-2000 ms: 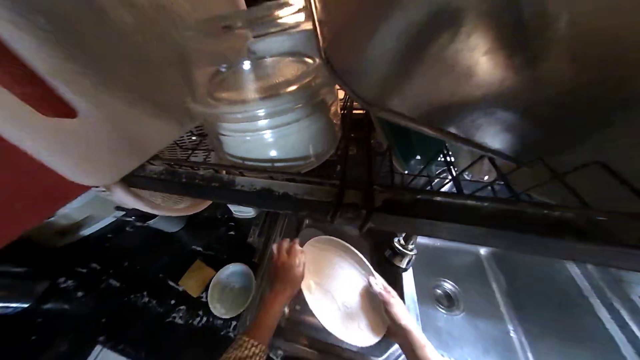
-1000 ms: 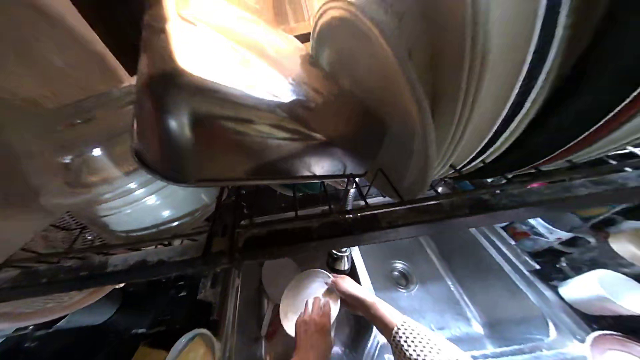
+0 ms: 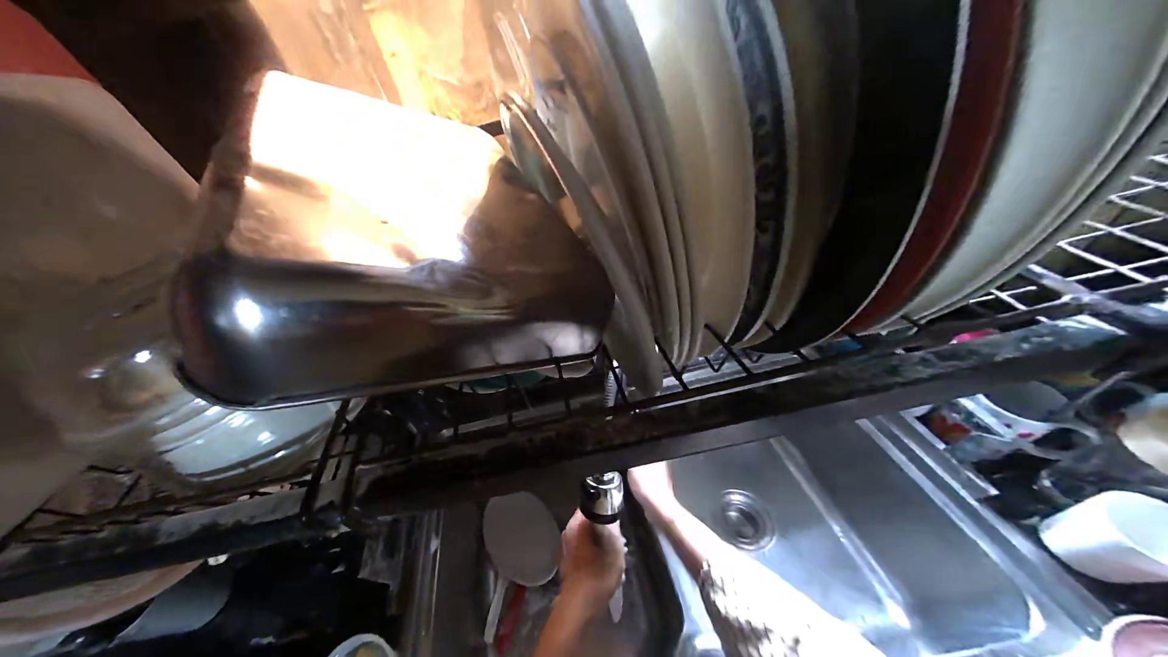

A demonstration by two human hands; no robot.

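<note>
My left hand point(image 3: 593, 552) is just below the metal faucet head point(image 3: 602, 497), its fingers partly hidden by it; something thin and pale shows beneath the hand. My right hand point(image 3: 650, 482) reaches up beside the faucet, its fingers hidden behind the dark rack edge. What either hand holds cannot be told. A pale round utensil or dish point(image 3: 520, 538) lies in the left basin, with a white handle and a red item below it. At the right is the steel sink point(image 3: 794, 520) with its drain point(image 3: 746, 518).
Above the hands runs a dark wire dish rack point(image 3: 566, 429) holding a shiny metal container point(image 3: 383, 319), upright plates point(image 3: 712, 182) and glass bowls point(image 3: 246, 438). A white container point(image 3: 1109, 538) stands at the right. A bowl rim point(image 3: 362, 648) shows at lower left.
The white plate that both hands held a second ago is no longer visible. The right hand has moved up beside the faucet, and the left hand is now under its head. The view has shifted.
</note>
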